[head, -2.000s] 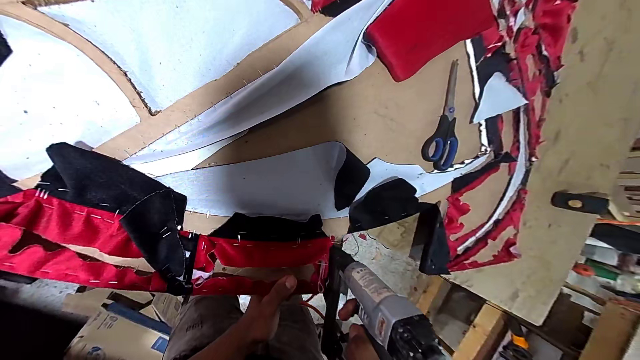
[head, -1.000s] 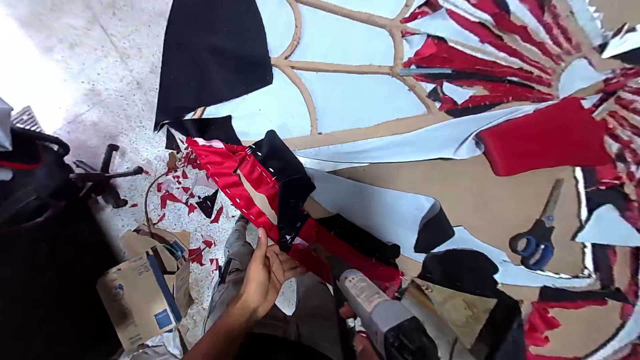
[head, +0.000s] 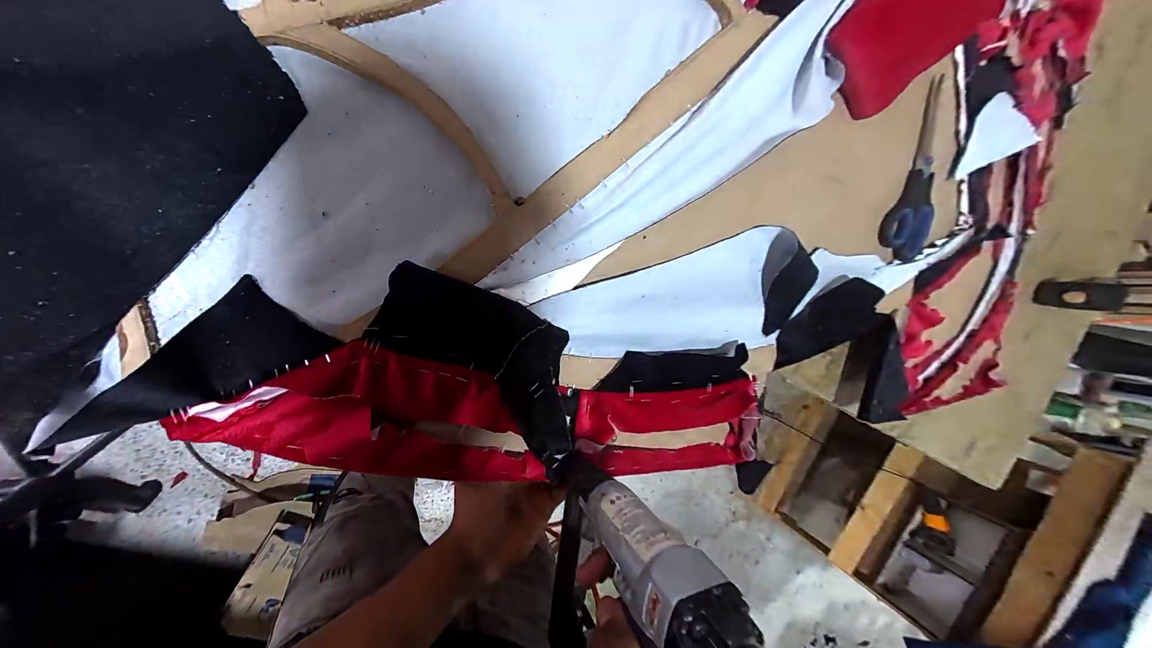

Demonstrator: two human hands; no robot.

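My right hand (head: 607, 598) is closed round a grey pneumatic staple gun (head: 652, 558) at bottom centre, its nose against the edge of the board where black and red fabric meet. My left hand (head: 508, 522), blurred, is at the underside of the edge, just left of the nose; its fingers touch the red fabric (head: 432, 378), but their hold is partly hidden. Staples run along the red fabric. A folded black fabric piece (head: 468, 324) overlaps it, and another black flap (head: 202, 351) lies to the left. White fabric strips (head: 666, 310) stretch across the brown board (head: 711, 198).
Scissors with blue and black handles (head: 909, 211) lie on the board at right, near a red fabric piece (head: 909, 45) and ragged red scraps. A large black fabric (head: 117, 180) covers the left. Below are a wooden frame (head: 877, 513) and a cardboard box (head: 265, 576) on the floor.
The staple gun's nose has moved left along the edge, from the right end of the red strip to the black overlap. My left hand has gone from open fingers to the edge beside the nose.
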